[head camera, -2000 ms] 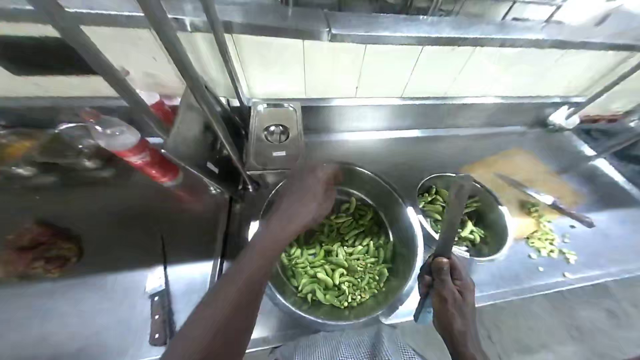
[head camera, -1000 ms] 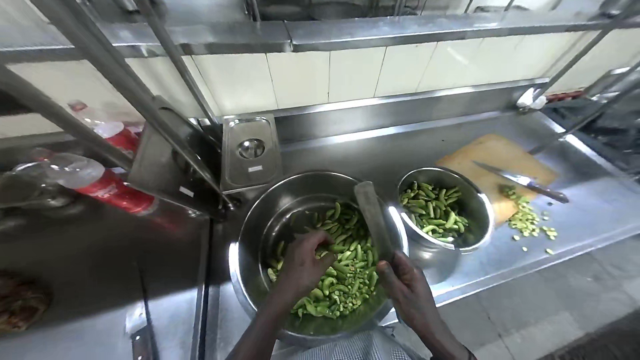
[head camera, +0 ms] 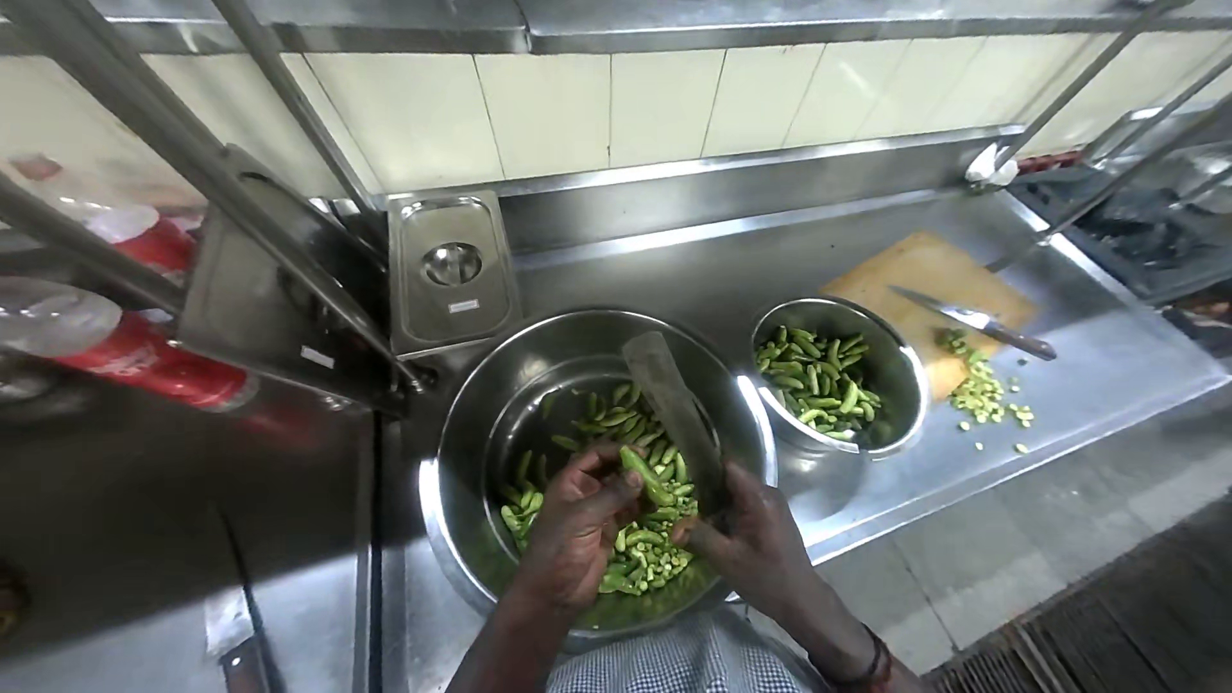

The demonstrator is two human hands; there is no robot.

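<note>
Over a large steel bowl (head camera: 457,404) on the counter, my left hand (head camera: 582,520) holds a small green gourd-like vegetable (head camera: 647,476) between thumb and fingers. My right hand (head camera: 756,539) grips a wide-bladed knife (head camera: 669,395), its blade pointing up and away over the bowl, close to the vegetable. Whole green vegetables (head camera: 621,419) and cut pieces (head camera: 650,558) lie in the bowl beneath both hands. To the right stands a smaller steel bowl (head camera: 905,423) holding more of the green vegetables (head camera: 818,380). The knife's handle is mostly hidden in my right hand.
A wooden cutting board (head camera: 871,279) bears a second knife (head camera: 972,318), with chopped pieces (head camera: 982,390) at its near edge. A lidded steel pan (head camera: 452,260) sits behind the large bowl. Plastic bottles (head camera: 135,351), metal rack bars (head camera: 279,231) and another knife (head camera: 236,635) are at the left.
My left hand, lowered among the vegetables a second ago, now holds one up beside the blade. My right hand has kept hold of the knife, now over the large bowl.
</note>
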